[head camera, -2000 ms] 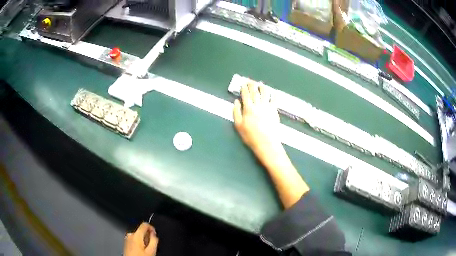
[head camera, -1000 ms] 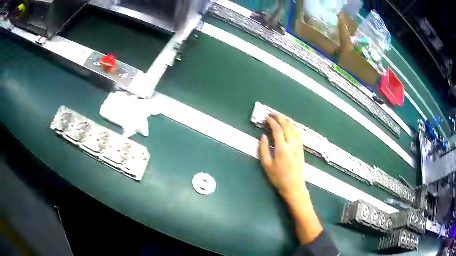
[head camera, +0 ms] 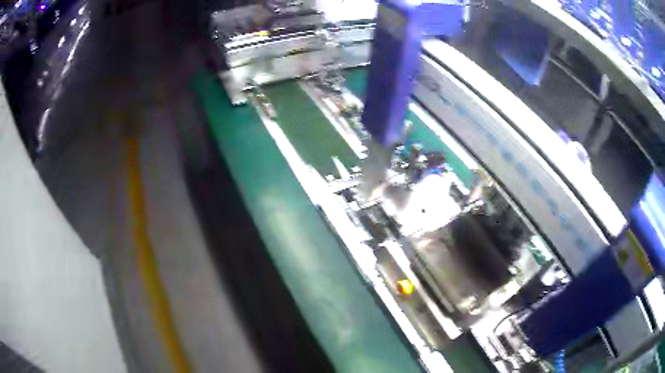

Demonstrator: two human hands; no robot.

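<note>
Neither of my hands is in view, and the picture is blurred by motion. Nearest in front of me is the green bench [head camera: 292, 237], which runs from upper left to lower right. A white and silver conveyor rail [head camera: 346, 226] runs along it. A yellow-orange push button [head camera: 405, 286] sits on the rail's metal strip. Beside it stands a machine station with a dark block [head camera: 467, 255] and bright metal parts. I cannot make out any carriers or round parts.
A blue-purple upright [head camera: 390, 80] stands over the line, and another blue beam [head camera: 583, 302] is at lower right. More machinery [head camera: 281, 47] is at the far end. A grey floor with a yellow line [head camera: 146, 255] lies left of the bench.
The view has swung away along the line. My hand on the row of carriers, the carrier stacks, the loose disc, the boxes and the red bin are out of the picture.
</note>
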